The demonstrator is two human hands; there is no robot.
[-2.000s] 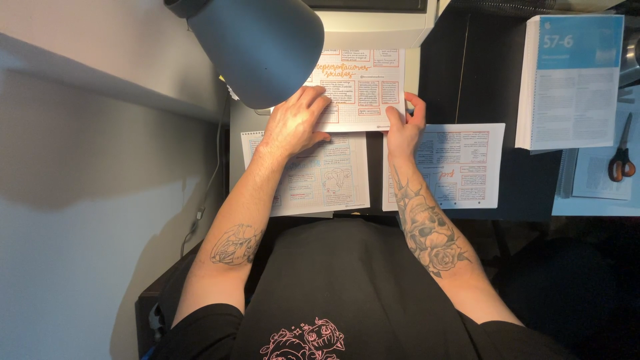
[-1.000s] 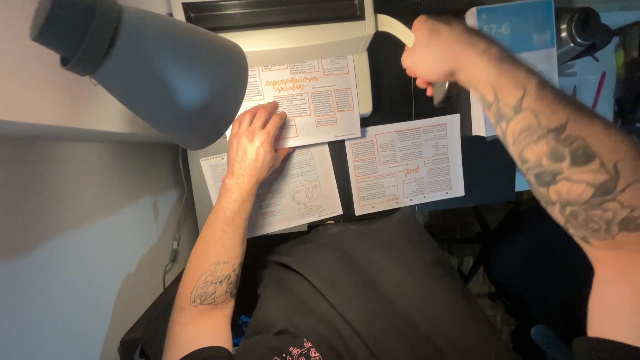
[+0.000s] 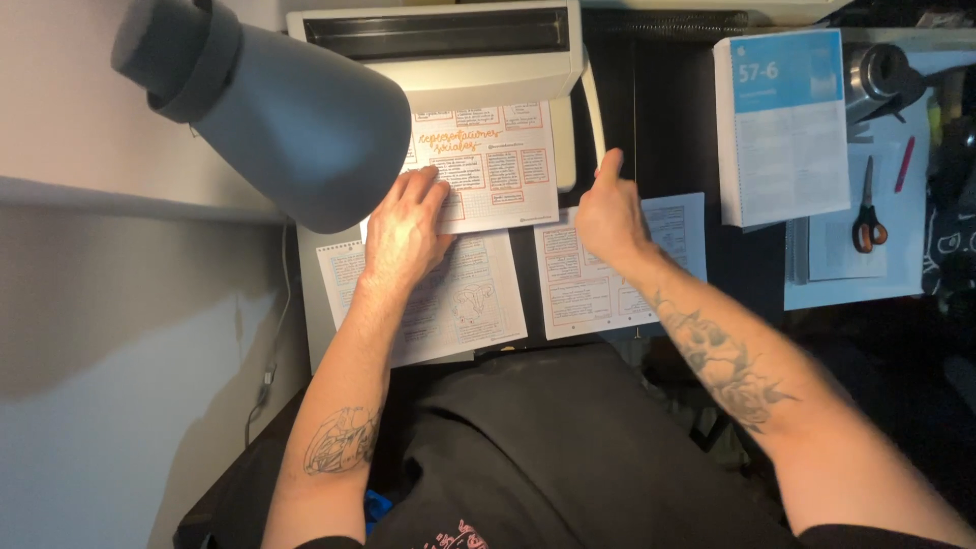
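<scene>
A punching and binding machine (image 3: 488, 76) stands at the top middle, its lever (image 3: 593, 107) pointing down along its right side. My right hand (image 3: 614, 213) is closed around the lever's lower end. Printed sheets with orange headings (image 3: 518, 183) lie with their far edge at the machine's front. My left hand (image 3: 408, 221) rests flat on their left part, fingers a little apart. Nearer my body, a sheet stack with punched holes (image 3: 457, 305) lies at the left and another printed stack (image 3: 579, 297) at the right, partly under my right wrist.
A grey lamp shade (image 3: 305, 114) hangs over the machine's left side. At the right are a thick printed stack with a blue cover (image 3: 789, 145), a metal flask (image 3: 869, 80), scissors (image 3: 868, 221), a red pen-like item (image 3: 905, 164) and a spiral notebook (image 3: 797, 252).
My right hand has gone from the sheets to the lever, then drawn it down toward me. My left hand stays on the sheets. The view has shifted.
</scene>
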